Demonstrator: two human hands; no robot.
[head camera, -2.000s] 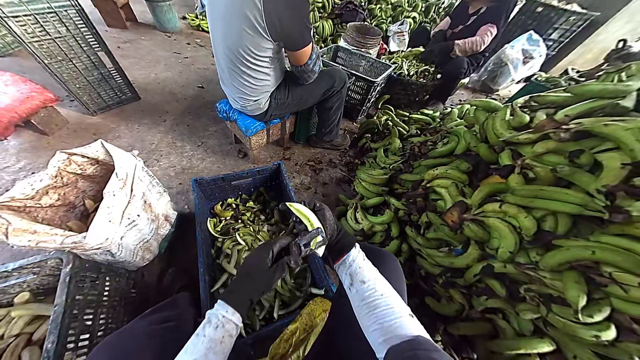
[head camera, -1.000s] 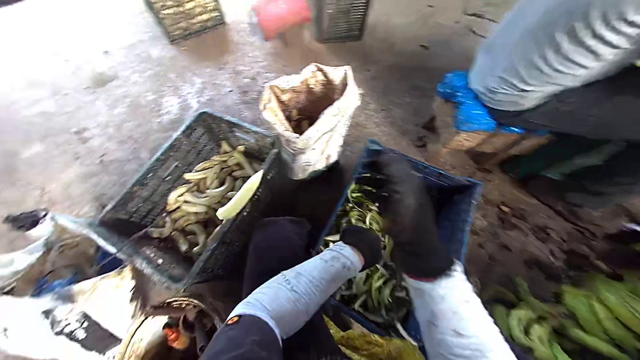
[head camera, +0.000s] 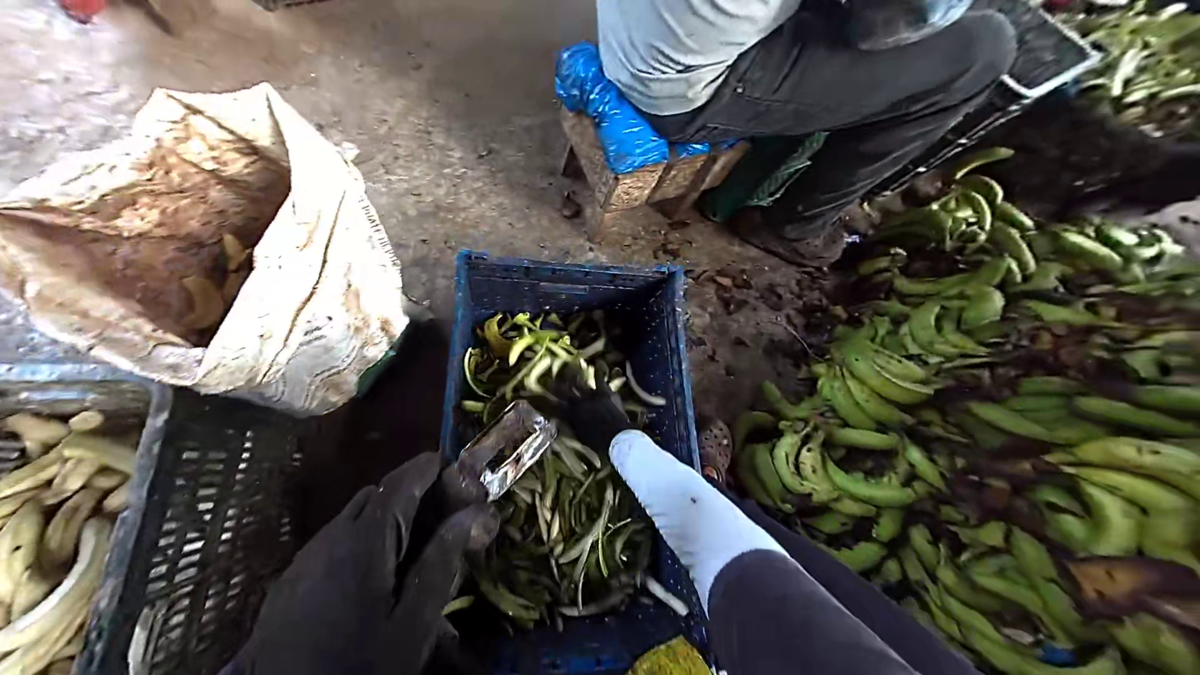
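My left hand (head camera: 403, 553), in a dark glove, is large at the lower left, beside the blue plastic crate (head camera: 682, 375). Its fingers close on a shiny metal tool (head camera: 511, 450), perhaps a peeler, over the crate. Blurred in its black glove, my right hand (head camera: 591, 412) reaches down among green plantain peels (head camera: 572, 525) inside that crate; its fingertips are hidden, so I cannot tell what it grips. Peeled plantains (head camera: 56, 525) lie in a black crate (head camera: 159, 441) at the left. Unpeeled green plantains (head camera: 872, 375) are heaped at the right.
An open woven sack (head camera: 319, 309) with pale pieces inside stands at the upper left. Beyond the blue crate, a person (head camera: 825, 84) sits on a wooden stool (head camera: 647, 183) covered with blue plastic. A crate with a pale rim (head camera: 1050, 75) is beside that person.
Two seconds ago my right hand held a partly peeled plantain above the blue crate; now that hand is down among the peels. The view has swung left and then back right.
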